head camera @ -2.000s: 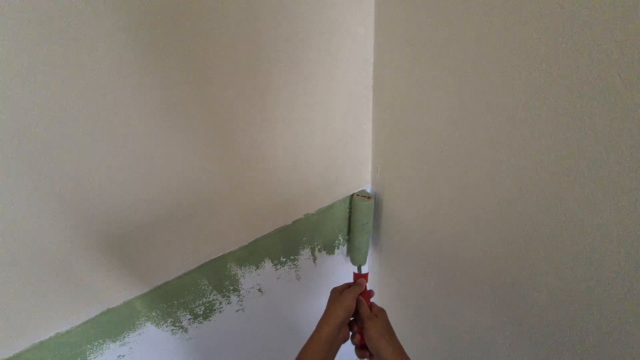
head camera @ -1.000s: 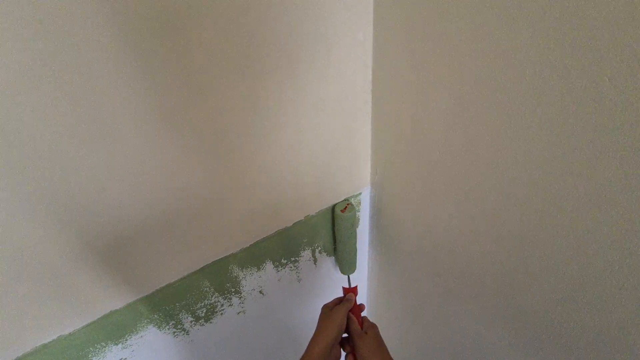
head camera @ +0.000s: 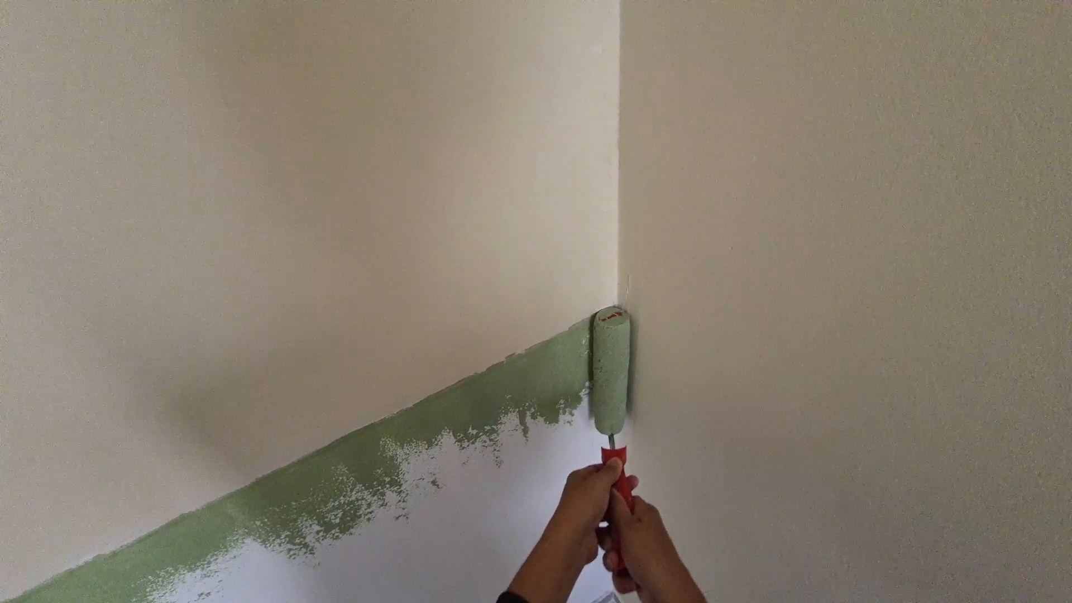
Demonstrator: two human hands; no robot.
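Observation:
Both hands grip the red handle of a small paint roller point(head camera: 611, 373). My left hand point(head camera: 590, 496) is higher, with its thumb along the top of the handle; my right hand point(head camera: 638, 540) wraps the handle just below and to the right. The roller stands upright in the wall corner, its sleeve coated in green paint, at the right end of a green painted band point(head camera: 335, 469). That band slants down to the left across the left wall, with a fairly crisp upper edge and a ragged lower one. White wall surface point(head camera: 452, 528) shows under it.
The beige upper part of the left wall point(head camera: 335, 209) meets the beige right wall point(head camera: 837, 293) at a vertical corner line above the roller. A small pale object point(head camera: 607, 597), too little seen to identify, shows at the bottom edge below the hands.
The roller was in the corner, moved a little left and down so that a white strip showed beside it, and is now back in the corner. Both hands have stayed on its handle.

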